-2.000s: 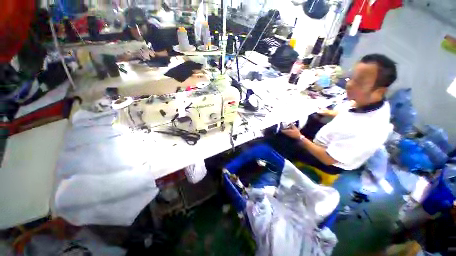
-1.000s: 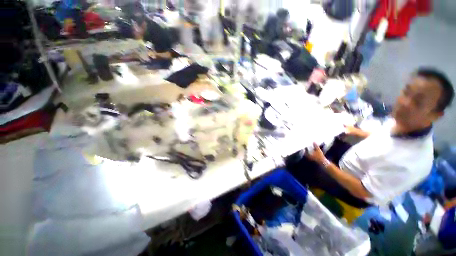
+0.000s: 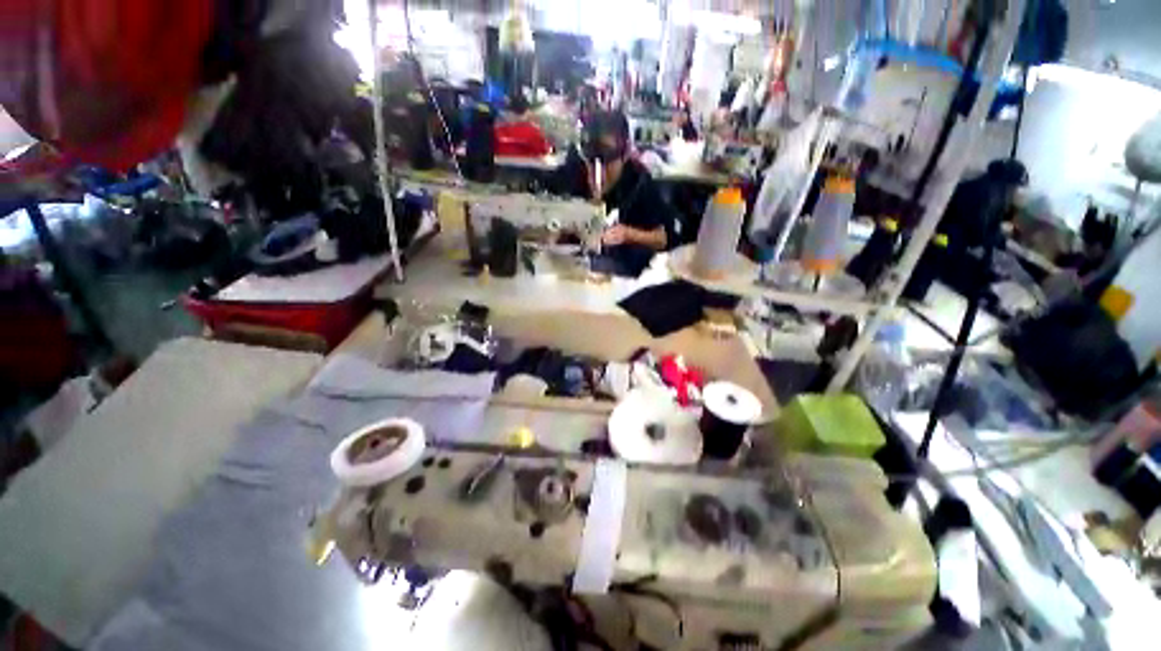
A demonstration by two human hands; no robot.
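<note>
Neither of my hands is in the picture. Pale grey-blue cloth panels (image 3: 242, 509) lie on the table left of and behind the needle end. The cream sewing machine head (image 3: 662, 528) stretches across the lower middle, with bright glare at its needle end. A white tape roll with a brown core (image 3: 378, 449) sits on top of its left end. Black shear handles (image 3: 624, 617) show partly in front of the machine at the bottom edge.
A cream side board (image 3: 140, 458) is at the left. Behind the machine are a white reel (image 3: 654, 426), a dark thread spool (image 3: 731, 420), a green box (image 3: 833, 424) and grey thread cones (image 3: 719, 235). A person in dark clothes (image 3: 624, 204) works at another machine beyond.
The view has swung up and left, and the machine now looks larger and lower. The seated person in white and the blue crate have left the picture.
</note>
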